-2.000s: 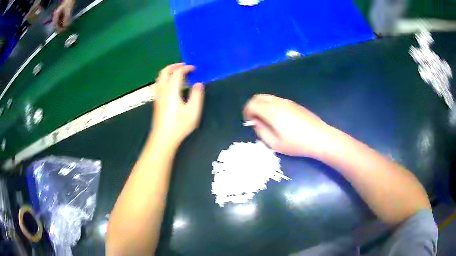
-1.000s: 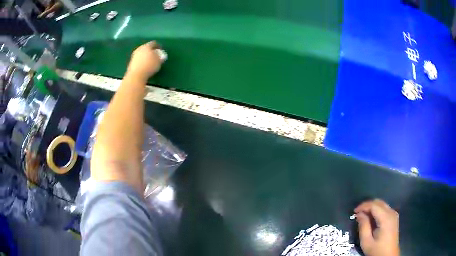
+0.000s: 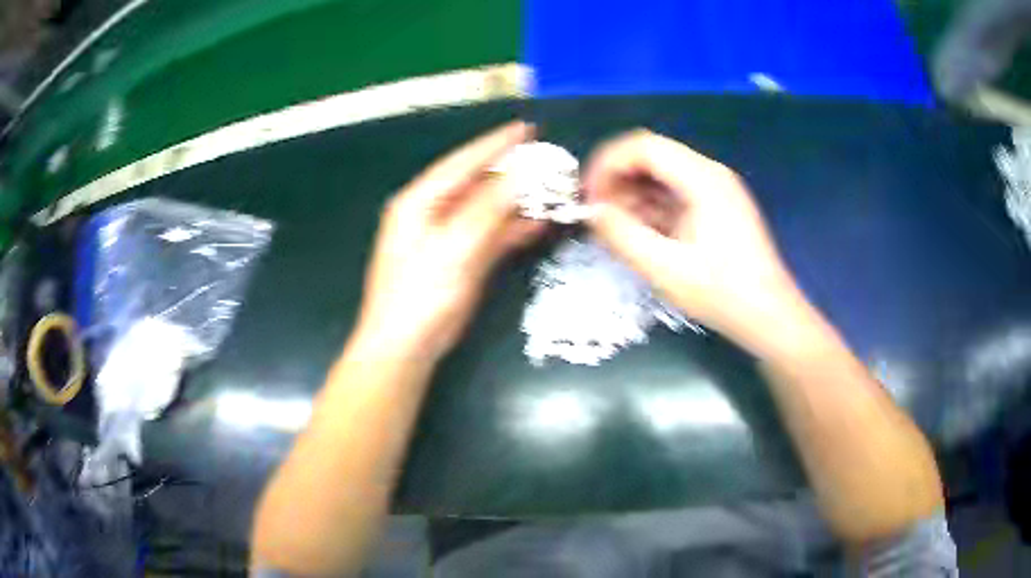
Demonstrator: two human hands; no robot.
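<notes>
A round white housing (image 3: 540, 178) is held in the fingers of my left hand (image 3: 443, 243), above the bench. My right hand (image 3: 692, 226) is close against its right side. A small white piece (image 3: 574, 212) shows at the right fingertips, touching or very near the housing's lower right edge; blur hides the exact contact. A loose pile of small white plastic pieces (image 3: 588, 311) lies on the dark green bench (image 3: 531, 452) just below my hands.
A clear plastic bag (image 3: 181, 271) with whitish contents and a yellow-tan tape roll (image 3: 57, 359) lie at left. The whitish edge rail (image 3: 305, 119) borders the green conveyor (image 3: 339, 51). A blue board (image 3: 712, 45) is at the top. Grouped white housings (image 3: 1017, 186) sit at the right edge.
The view has turned back toward the bench. My left hand has come back from over the conveyor with the housing and now meets my right hand above the pile.
</notes>
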